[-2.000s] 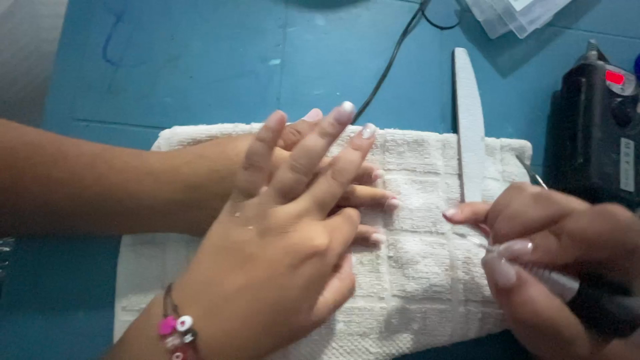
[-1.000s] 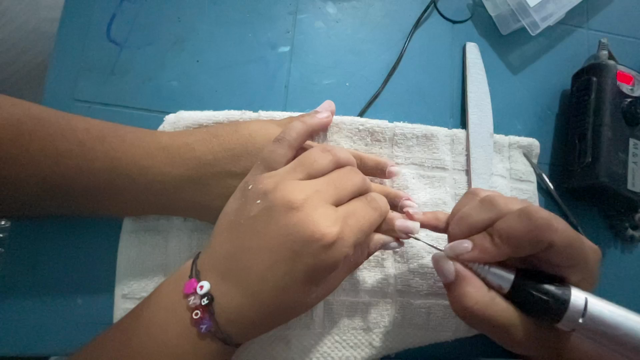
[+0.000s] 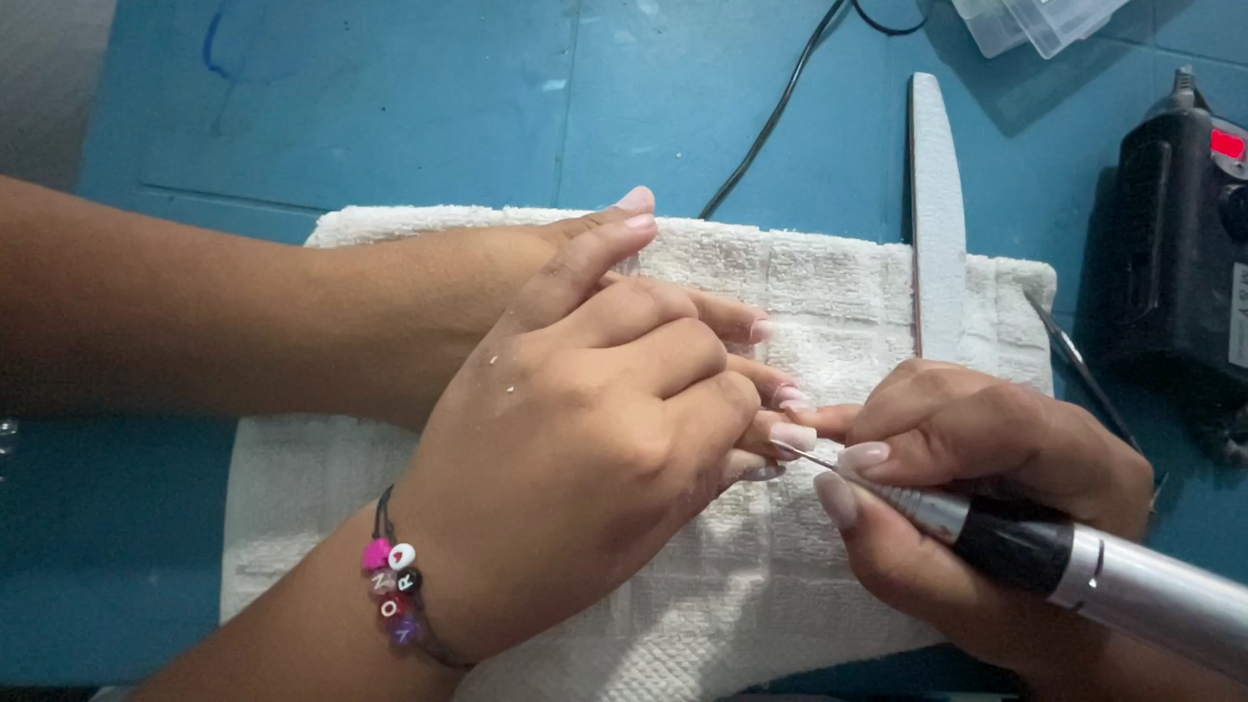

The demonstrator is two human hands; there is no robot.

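My left hand point(image 3: 585, 439), with a beaded bracelet at its wrist, lies over another person's hand point(image 3: 439, 302) and grips its fingers. My right hand point(image 3: 975, 458) holds an electric nail drill handpiece point(image 3: 1141, 595) like a pen. The thin metal bit point(image 3: 804, 454) meets the edge of one of the other person's pale nails point(image 3: 792, 435). A fingertip of my right hand rests against that person's fingers. Part of the other hand is hidden beneath my left hand. Under the hands lies a folded white towel point(image 3: 331, 546).
A nail file point(image 3: 938, 214) lies across the towel's far edge. A slim metal tool point(image 3: 1082, 366) rests at the towel's right corner. Further right stands a black nail drill control unit point(image 3: 1170, 224). A black cable point(image 3: 780, 107) and clear plastic boxes point(image 3: 1043, 19) are on the blue table point(image 3: 439, 97).
The fingers of my left hand, spread two seconds ago, are now curled over the other person's fingers. My right hand has brought the drill from the right to a nail.
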